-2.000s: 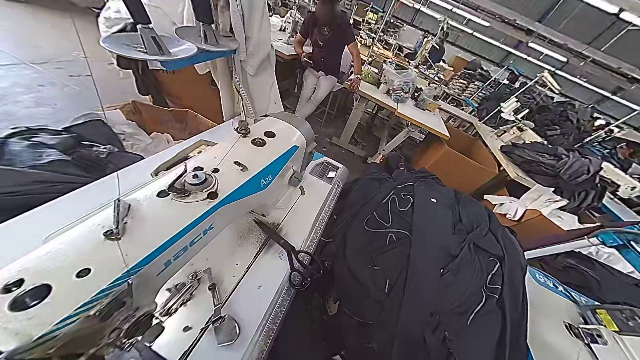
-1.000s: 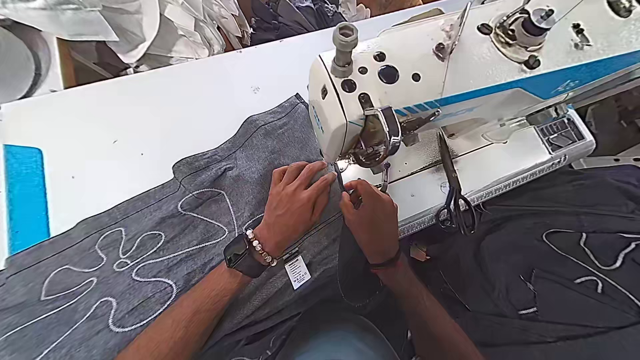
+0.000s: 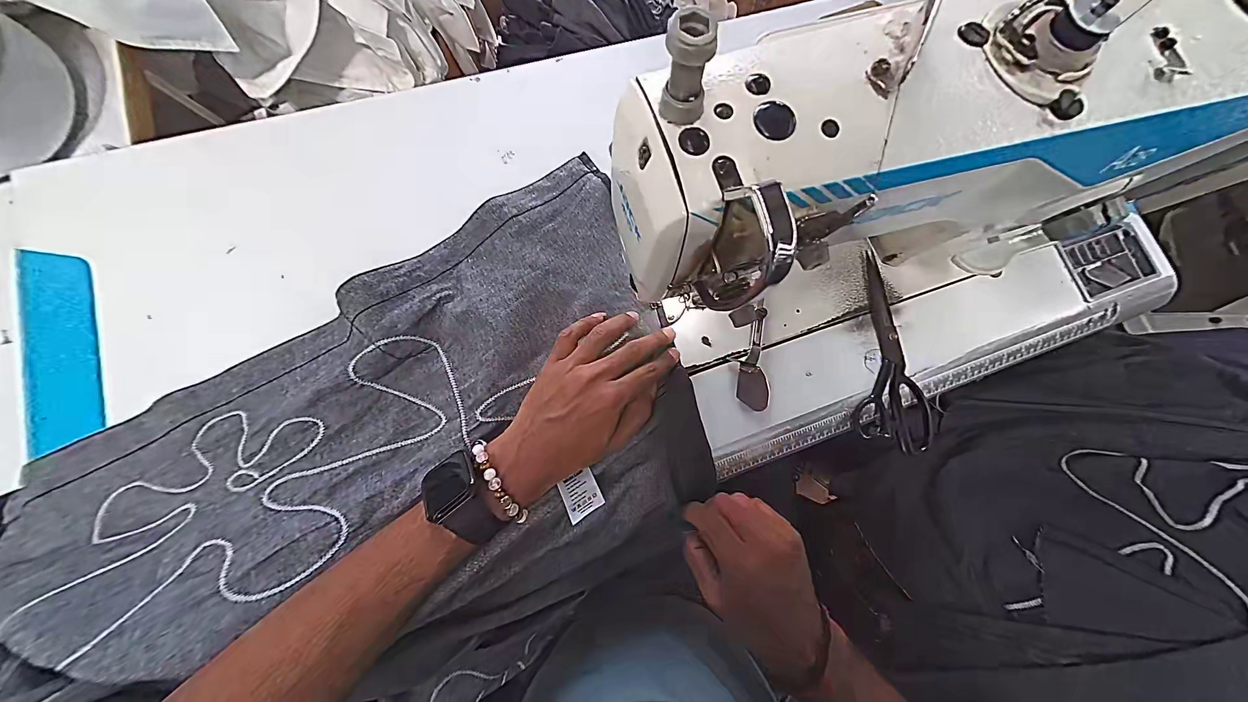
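A grey garment (image 3: 409,292) with white cord stitched in a flower pattern lies across the sewing table, its right edge at the needle area of a white and blue Jack sewing machine (image 3: 648,195). My left hand (image 3: 585,400) rests flat on the cloth just below the presser foot, fingers slightly spread. Lower right, my right hand (image 3: 746,556) pinches the garment's dark folded edge. A white care label (image 3: 582,495) lies on the cloth between the hands. Black scissors (image 3: 889,380) rest on the machine bed, handles over its front edge.
Dark garments with white cord (image 3: 1072,526) are heaped at the right. Pale cloths (image 3: 331,49) and dark fabric pieces (image 3: 575,24) lie beyond the white tabletop (image 3: 292,195). The machine head stands close above my left hand.
One second ago both hands were together by the needle; my right hand has since moved down along the garment's edge. My left hand has flattened on the cloth. The view swung strongly after the earliest frame.
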